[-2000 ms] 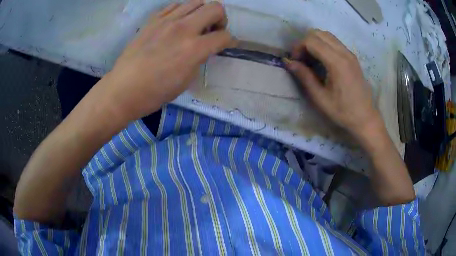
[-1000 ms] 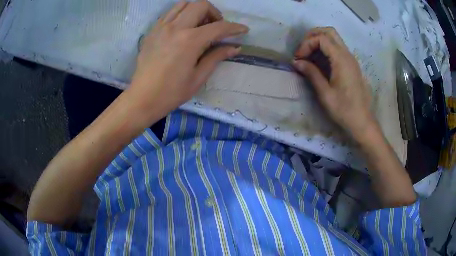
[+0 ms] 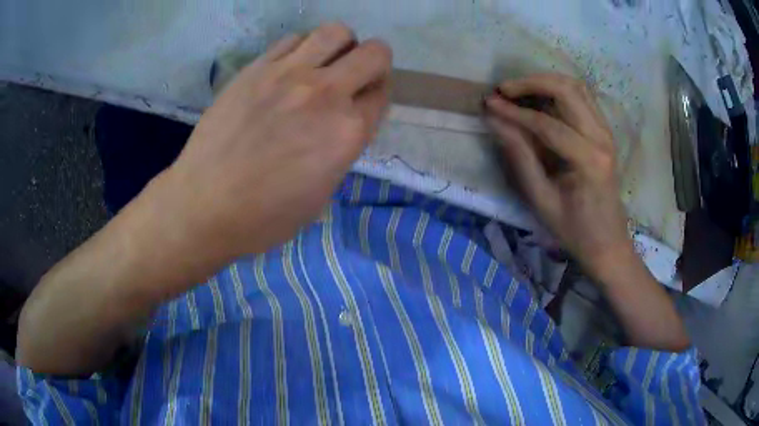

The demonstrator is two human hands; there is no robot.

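A fabric piece point(image 3: 445, 91) lies on the white pressing table point(image 3: 125, 50), with a flat brownish-grey folded band between my hands and a paler strip along its near side. My left hand point(image 3: 291, 125) is at the band's left end, with its fingertips curled and hidden behind the back of the hand. My right hand point(image 3: 562, 137) pinches the band's right end between thumb and fingers. The dark template does not show; it may be covered by the cloth.
The steam iron point(image 3: 687, 133) is parked at the right edge on a dark pad point(image 3: 706, 250). A yellow object point(image 3: 746, 248) is at the far right rim. The table's near edge runs just in front of my striped shirt.
The dark bar that showed between my hands is out of sight, and a brownish folded band shows there instead. The cloth's near flap is narrower. My left hand has turned over the left end.
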